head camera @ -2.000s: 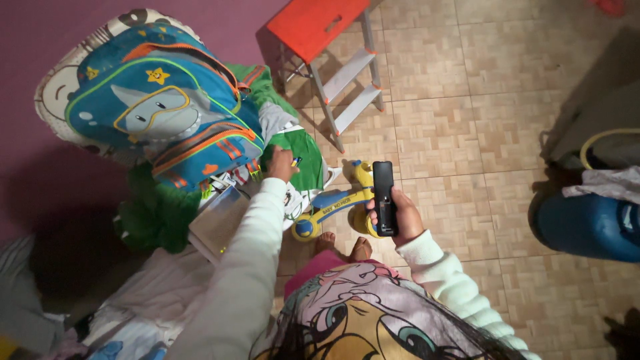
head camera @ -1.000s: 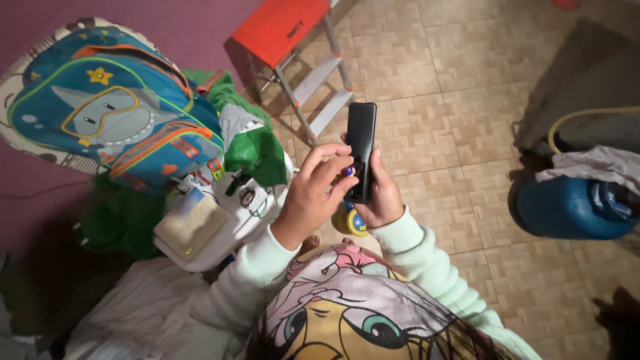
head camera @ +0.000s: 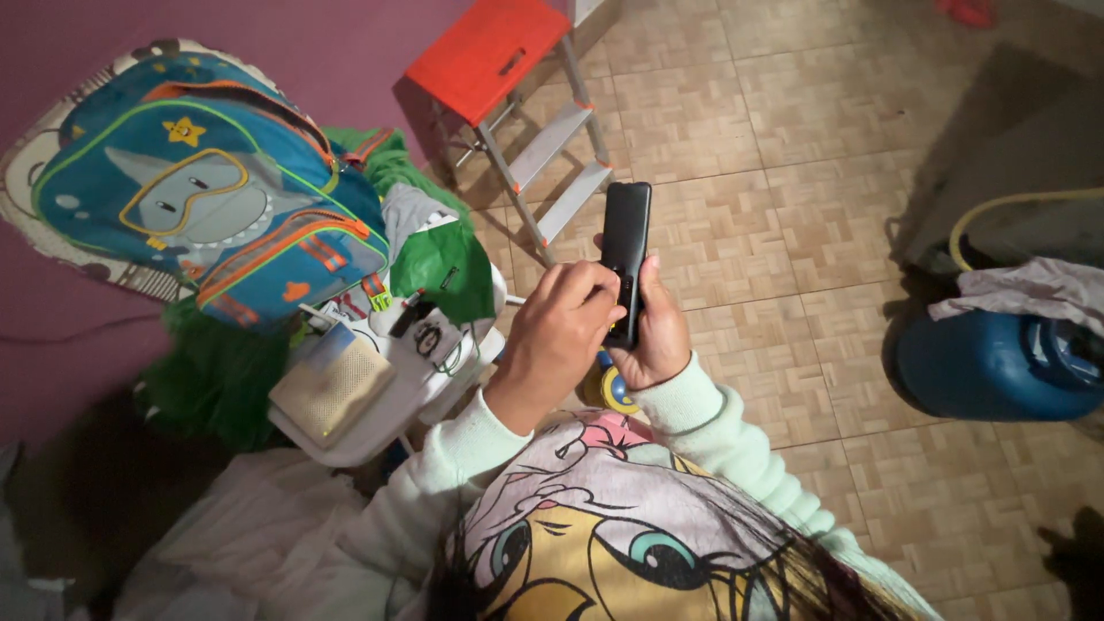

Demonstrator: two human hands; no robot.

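Note:
A dark handheld device, perhaps a phone (head camera: 628, 233), stands out between my hands in the head view. My right hand (head camera: 660, 332) grips its lower part from the right side. On the left, my left hand (head camera: 565, 328) has its fingers bent and bunched over the device's lower face; what lies between the fingertips is hidden. To the left, a plastic stool (head camera: 405, 392) bears a beige perforated box (head camera: 332, 384), a green cloth (head camera: 444, 267) and small items. A blue shark backpack (head camera: 216, 190) rests beside them.
A red-topped step ladder (head camera: 492, 56) stands ahead of my hands on the tiled floor. At the right is a blue gas cylinder (head camera: 992, 366) with a cloth on top and a yellow hose (head camera: 983, 211). White fabric (head camera: 250, 526) lies at the lower left.
Two seconds ago my left hand was over the green cloth; it has since come to the device in my right hand. A small blue item seen at its fingertips one second ago is now hidden.

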